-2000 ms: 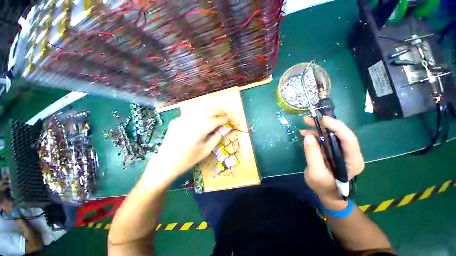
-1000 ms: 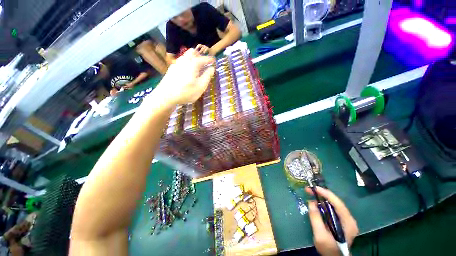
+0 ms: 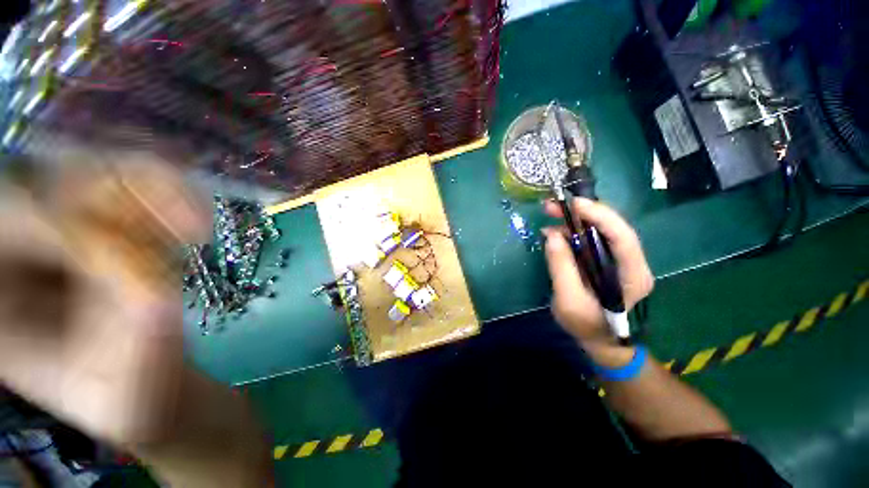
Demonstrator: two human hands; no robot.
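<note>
My right hand (image 3: 602,272) holds the black soldering iron (image 3: 593,253) with a white end. Its tip is over the round tin of silvery shavings (image 3: 538,152). Several small white and yellow cells (image 3: 400,276) with thin red and black wires lie on the tan work board (image 3: 443,295). A green PCB strip (image 3: 356,319) lies along the board's left edge. My left hand (image 3: 105,276) is large and blurred at the left, raised close to the camera; whether it holds anything cannot be told.
The tall stack of cell trays (image 3: 333,95) stands beyond the board. Loose wired board strips (image 3: 233,257) lie to its left. A black box with metal fittings (image 3: 715,114) and black cords stands at the right. Small silver scraps lie below the tin.
My left hand has moved from above the stack to the near left, close to the camera. The view has tilted down again. My right hand still holds the iron at the tin.
</note>
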